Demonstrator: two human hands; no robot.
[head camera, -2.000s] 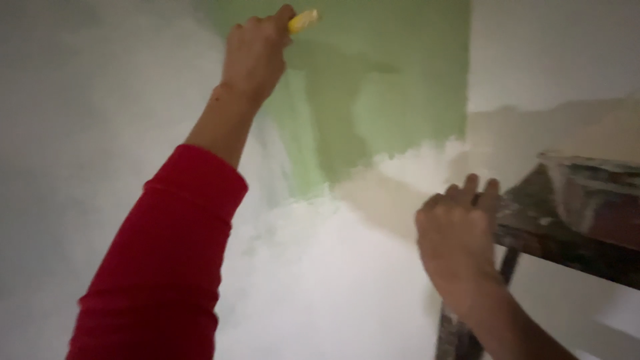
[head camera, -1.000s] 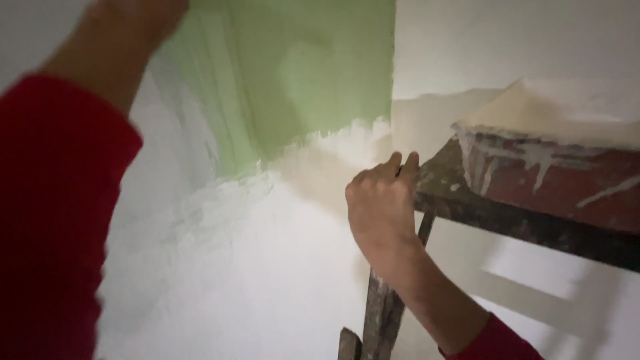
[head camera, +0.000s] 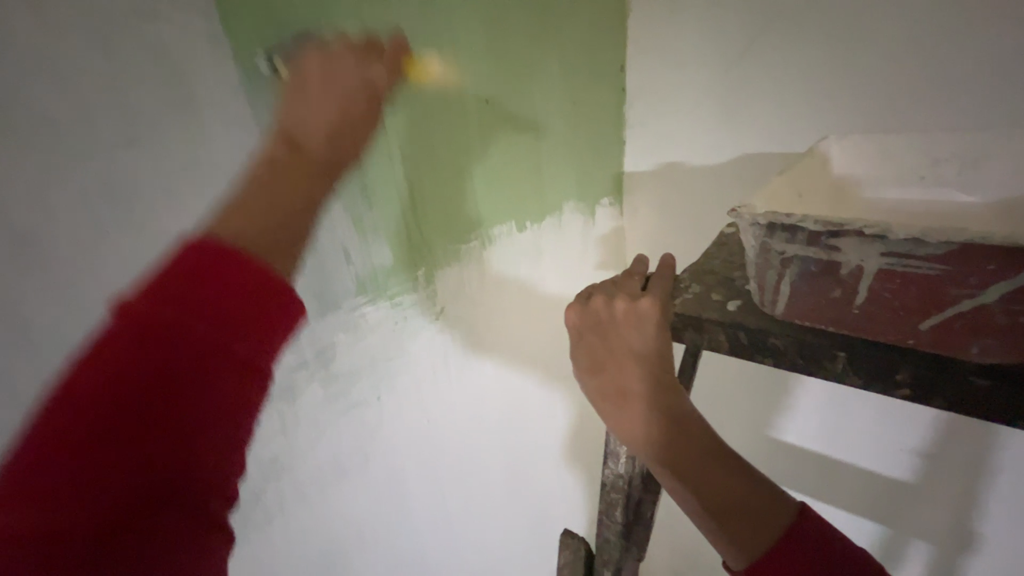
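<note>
My left hand (head camera: 340, 96), blurred by motion, is closed around a paintbrush (head camera: 428, 70) whose yellow handle sticks out on the right; its dark head shows at the left, near the wall. Behind it lies a green painted area (head camera: 512, 120) of the wall, with a ragged white edge below. My right hand (head camera: 628, 344) grips the end of the paint-spattered top board (head camera: 708, 272) of a stepladder or trestle, its fingertips over the edge. A dark red paint tray (head camera: 880, 280) with white drips rests on that board, right of my right hand.
White wall paint (head camera: 416, 448) covers the lower wall, and a greyish wall stretch (head camera: 104, 144) is at the left. The ladder's leg (head camera: 628, 504) runs down below my right wrist. A wall corner or edge bounds the green on its right; shadows fall on the wall beyond.
My left hand with the brush was at the upper left edge one second ago and is now over the green area. My right hand has kept its hold on the board. The view has shifted.
</note>
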